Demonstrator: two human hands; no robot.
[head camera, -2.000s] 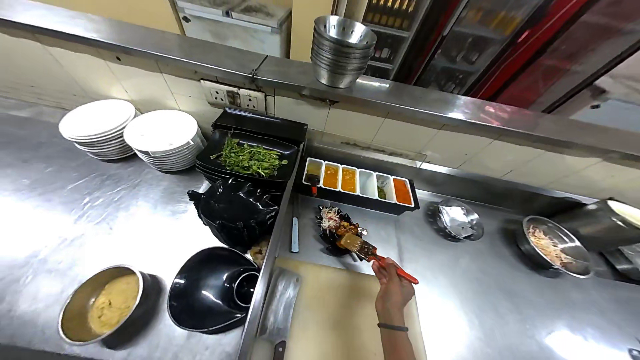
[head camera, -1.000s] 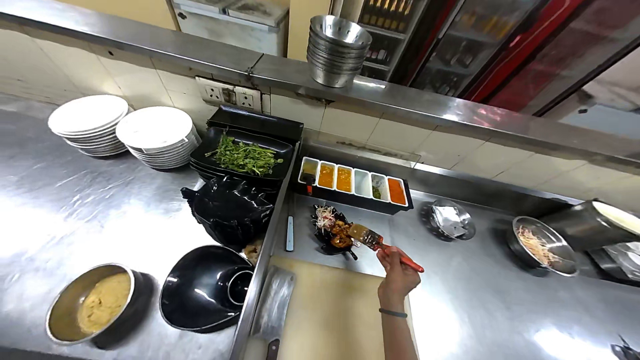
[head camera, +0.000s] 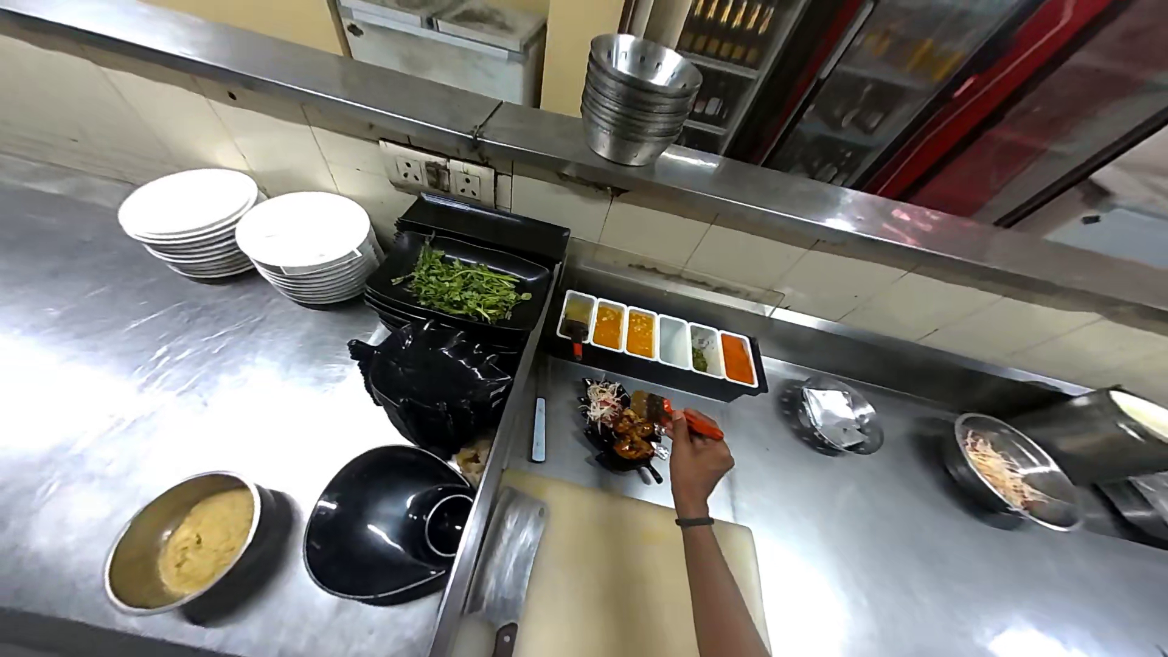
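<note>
My right hand (head camera: 699, 459) grips the red handle of a basting brush (head camera: 689, 421), its bristles over the right side of a small black dish (head camera: 623, 461). In that dish lie browned, glazed food pieces (head camera: 633, 438) and a heap of pale shredded vegetable (head camera: 603, 403). A black tray of white sauce tubs (head camera: 674, 342) stands just behind the dish; a second red-handled brush (head camera: 577, 333) rests in the leftmost tub. In front of the dish lies a pale cutting board (head camera: 630, 575). My left hand is out of the frame.
A cleaver (head camera: 508, 557) lies left of the board. Further left are black bowls (head camera: 388, 525), a steel bowl of batter-like paste (head camera: 208, 538), stacked white plates (head camera: 306, 233) and a black tray of green herbs (head camera: 470, 287). Bowls stand at right, one holding shreds (head camera: 999, 470). Steel bowls (head camera: 639, 96) sit stacked on the ledge.
My right hand has shifted the brush over the dish. Its bristles were on the glazed pieces in the first frame and are now by the dish's upper right side.
</note>
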